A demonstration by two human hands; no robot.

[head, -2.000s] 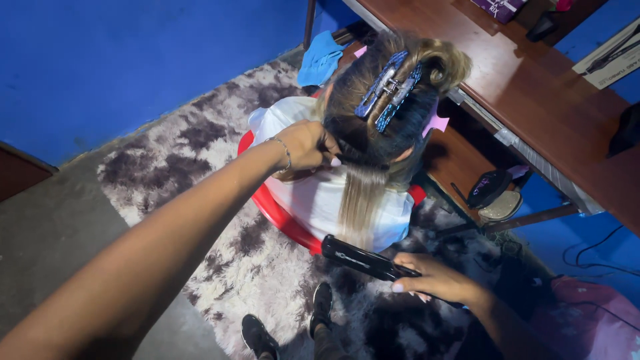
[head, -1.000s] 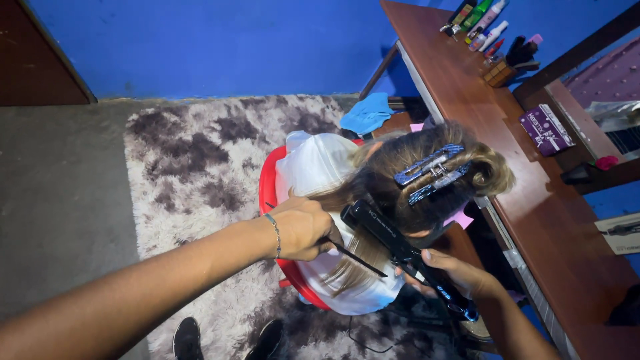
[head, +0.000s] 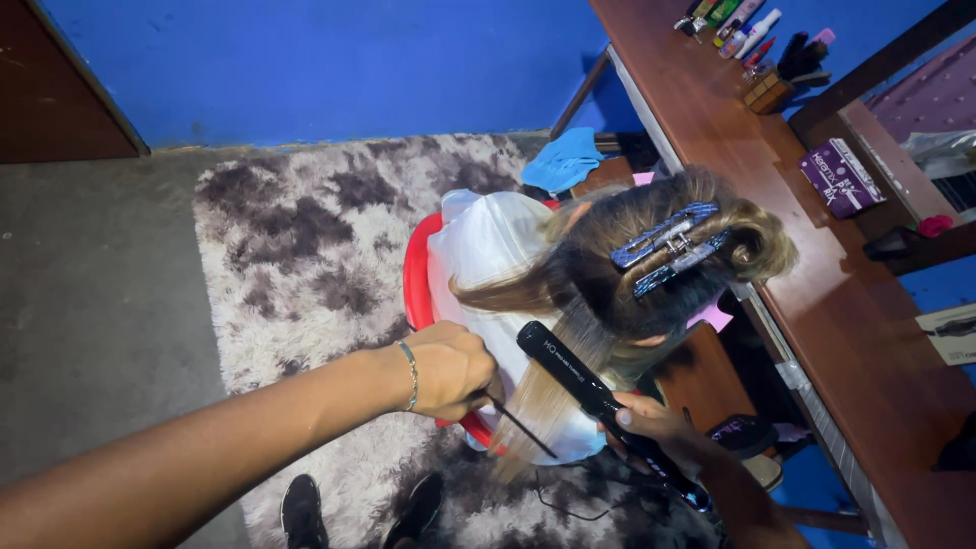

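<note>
My right hand [head: 648, 427] grips a black hair straightener [head: 568, 366], whose plates lie across a lock of light hair [head: 545, 400]. In my left hand [head: 450, 372] is a thin black comb or comb tail [head: 526, 431], its end angled down over the same lock. A seated person's head [head: 610, 274] is just beyond my hands, with a blue patterned claw clip [head: 675, 248] holding up the top hair. Another lock [head: 507, 293] lies loose over the white cape [head: 488, 229] on the person's back. Whether the plates are pressed together cannot be told.
The person sits on a red plastic chair [head: 418, 278] on a shaggy rug [head: 282, 252]. Along the right runs a wooden counter [head: 823, 320] with bottles [head: 755, 34], brushes [head: 804, 61] and a purple box [head: 841, 178]. A blue cloth [head: 563, 162] lies behind the chair. A dark cord [head: 568, 511] hangs below the hair.
Two seconds ago my left hand was at the head, beside the lock; it is now lower, holding the thin black tool. The straightener has moved from the lock's ends up beside its middle. The view has shifted.
</note>
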